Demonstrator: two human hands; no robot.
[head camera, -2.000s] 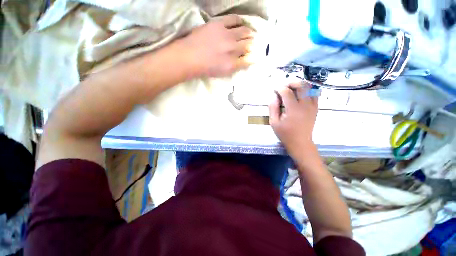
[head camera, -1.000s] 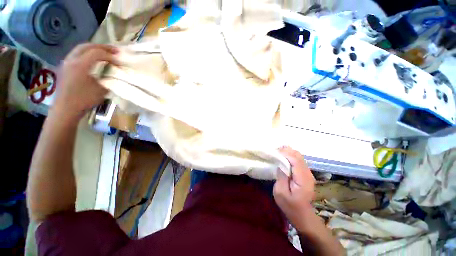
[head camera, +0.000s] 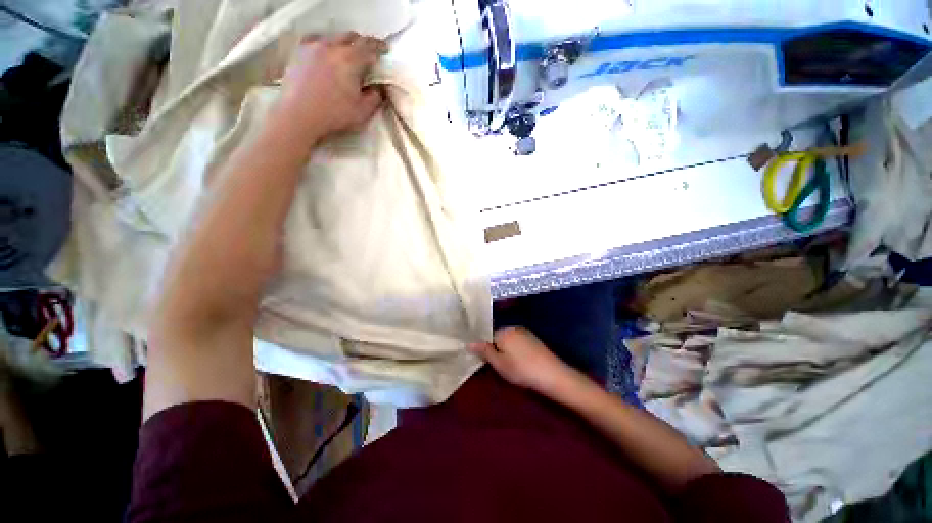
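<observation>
The beige garment panel (head camera: 358, 245) lies in large folds left of the needle area and hangs over the table's front edge. My left hand (head camera: 332, 87) grips a fold of it near the top, beside the machine head. My right hand (head camera: 514, 358) pinches its lower right corner at the front edge. The white sewing machine head (head camera: 705, 61) with a blue stripe and "JACK" lettering stands right of the cloth. The needle and presser foot area (head camera: 523, 128) is small and blurred; no cloth is seen under it.
Yellow and green-handled snips (head camera: 797, 189) lie at the table's right end. A small brownish plate (head camera: 502, 231) is in the bed. A marked strip (head camera: 634, 250) runs along the front. Cut pieces (head camera: 807, 378) are heaped lower right. Red-handled scissors (head camera: 53, 322) are far left.
The cloth, raised and spread between both hands a second ago, now lies lower and further left. My left hand has moved right and up to a new fold; my right hand has moved left with the corner.
</observation>
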